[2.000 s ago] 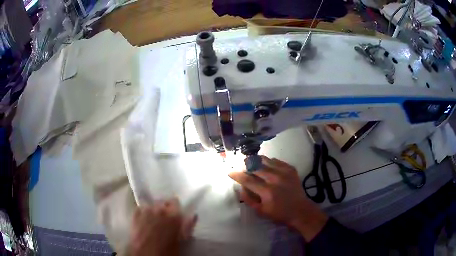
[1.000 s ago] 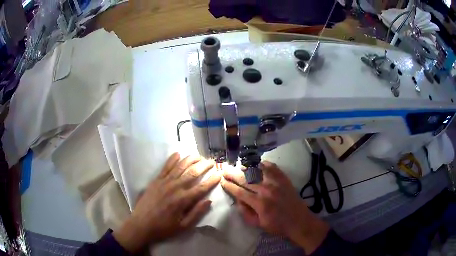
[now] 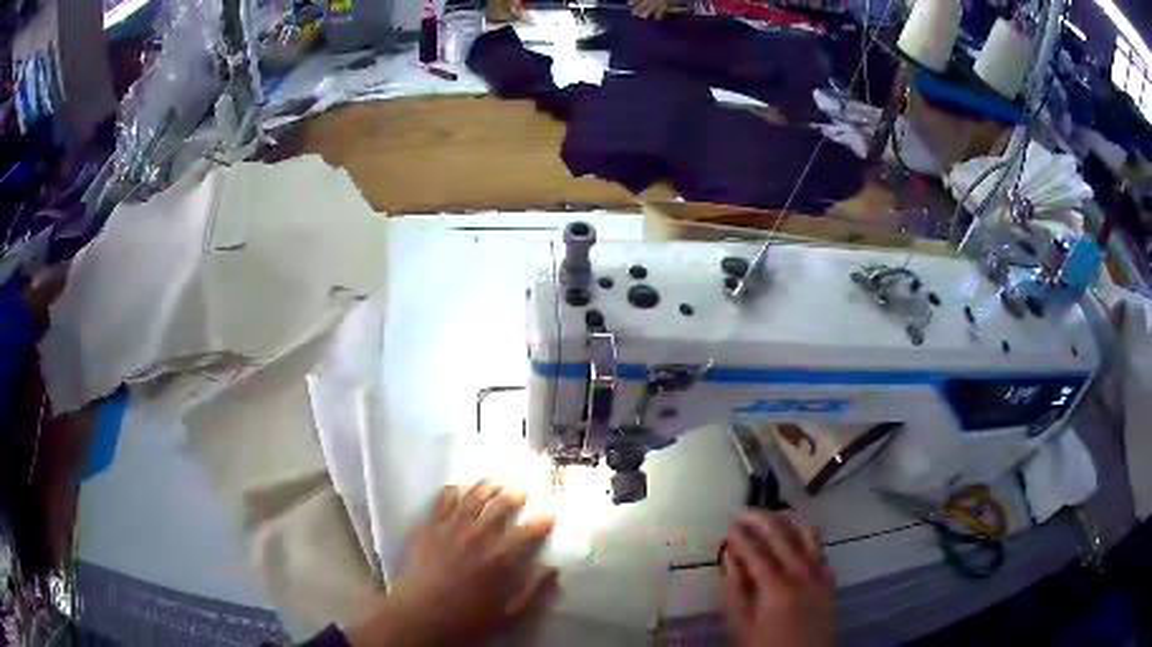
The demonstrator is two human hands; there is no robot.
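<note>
My left hand [image 3: 474, 569] lies with its fingers spread on the pale cloth [image 3: 600, 575], left of the brightly lit needle area [image 3: 575, 480] of the white sewing machine [image 3: 809, 341]. My right hand [image 3: 780, 575] is slightly blurred, right of the cloth, fingers curled over the handles of the black shears [image 3: 759, 487]. It hides most of the handles, so I cannot tell whether it grips them. The glare hides the cloth edge at the needle. Beige panels [image 3: 284, 442] lie folded beside the cloth.
A stack of beige panels [image 3: 152, 284] lies at the left. A brown-and-white object [image 3: 828, 453] lies under the machine arm. Small scissors with yellow and green handles [image 3: 973, 531] are at the right. Dark fabric [image 3: 708, 139] and another person's hands [image 3: 651, 6] are behind.
The view has tilted up. My right hand has left the needle area and moved right to the black shears. My left hand remains on the cloth, a little further from the needle.
</note>
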